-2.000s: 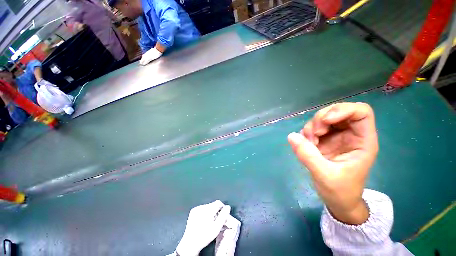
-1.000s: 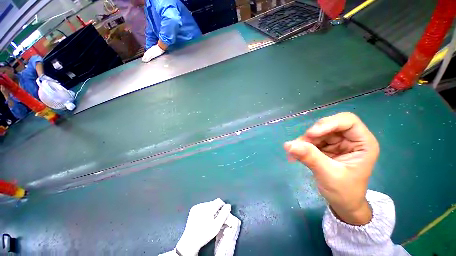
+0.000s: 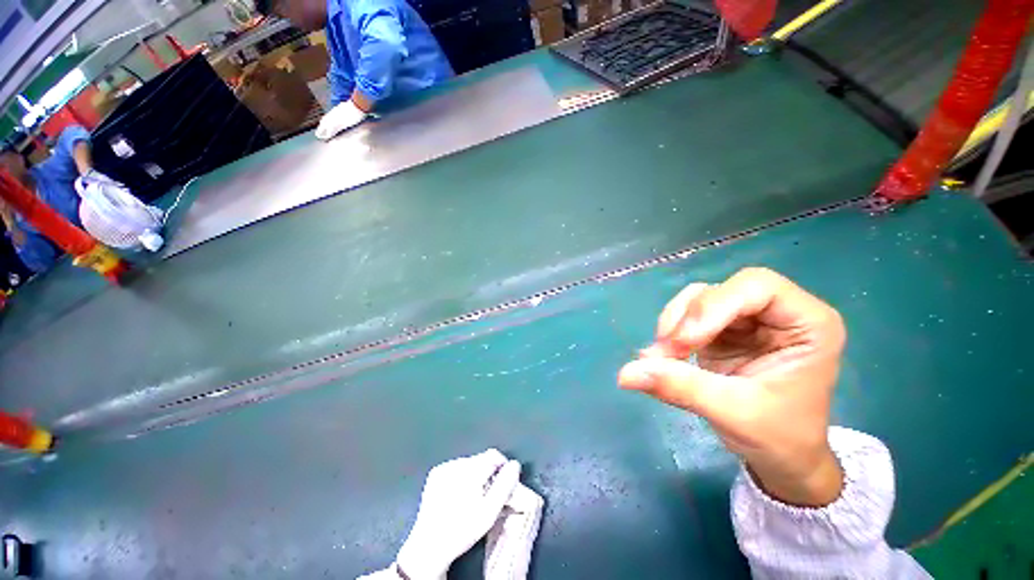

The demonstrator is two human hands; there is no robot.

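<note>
My left hand, in a white knit glove, is at the bottom centre. It is closed on a loose white glove, which hangs limp from the fingers. My right hand is bare, raised over the green bench mat at the right of centre. Its fingers are curled and the thumb tip meets or nearly meets the fingertips; I see nothing held there. A white knit cuff covers the wrist.
A metal plate lies along the bench's far side, where a person in blue rests a gloved hand. Another person is at far left. Red wrapped uprights stand at right and left. A black object lies at bottom left.
My right hand's fingertips have moved down and left, and the thumb and fingers have come closer together. My left hand has hardly moved.
</note>
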